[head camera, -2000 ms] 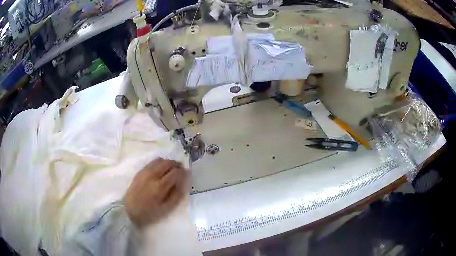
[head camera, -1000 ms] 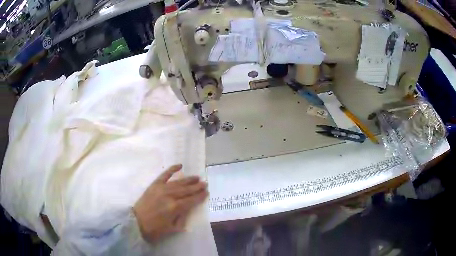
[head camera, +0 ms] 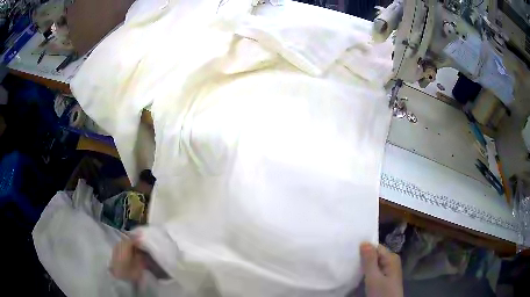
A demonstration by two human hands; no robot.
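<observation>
A large cream garment lies spread over the white table and hangs over its front edge. Its right edge runs up to the presser foot and needle of the sewing machine. My left hand, somewhat blurred, grips the garment's lower left part. My right hand pinches the lower right corner between thumb and fingers, near the bottom edge of the picture.
Black snips, an orange-yellow pencil and a blue-handled tool lie on the bed at the right. The white table has a printed scale along its edge. Another pale cloth hangs at the lower left.
The view has swung left, so the machine now stands at the right. One hand lay flat on the garment; now both hands hold its lower edge, drawn out towards me.
</observation>
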